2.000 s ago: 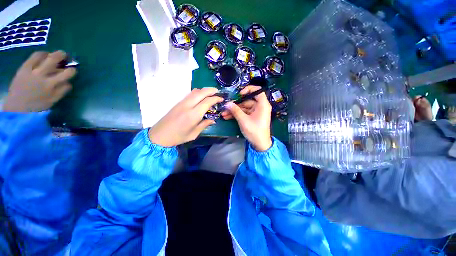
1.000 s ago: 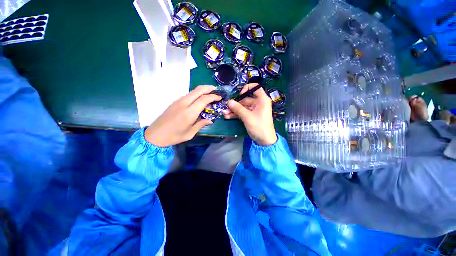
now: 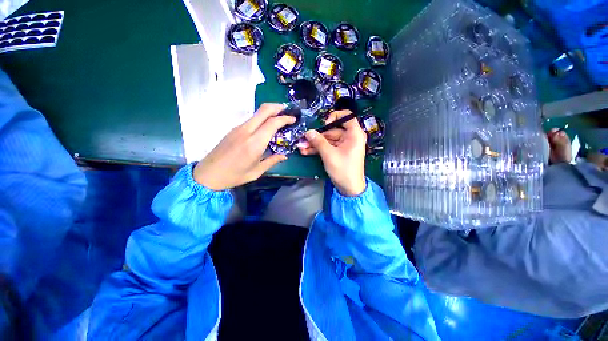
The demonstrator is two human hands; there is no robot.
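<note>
My left hand [image 3: 241, 148] holds a round unit [image 3: 284, 138] near the bench's front edge, its open side up. A dark disc at the unit's far side is under my left fingertips. My right hand [image 3: 339, 145] holds a thin dark pen-like tool [image 3: 341, 120]; its tip end is hidden by my fingers at the unit. Several more round units [image 3: 289, 60] with square white-yellow parts lie just beyond my hands. A plain dark disc [image 3: 304, 93] lies among them, with shiny clear material around it.
White paper strips [image 3: 215, 110] lie left of the units. A tall stack of clear blister trays [image 3: 460, 133] stands at the right. A sheet with black ovals [image 3: 30, 31] is at the far left. Blue sleeve [image 3: 37, 160] at left; grey sleeve [image 3: 520, 246] and a person's hand [image 3: 560, 143] at right.
The neighbour's hand at the left has gone out of view. My left fingers have opened slightly around the unit, showing more of it. The tool stays in my right hand. The view has shifted slightly.
</note>
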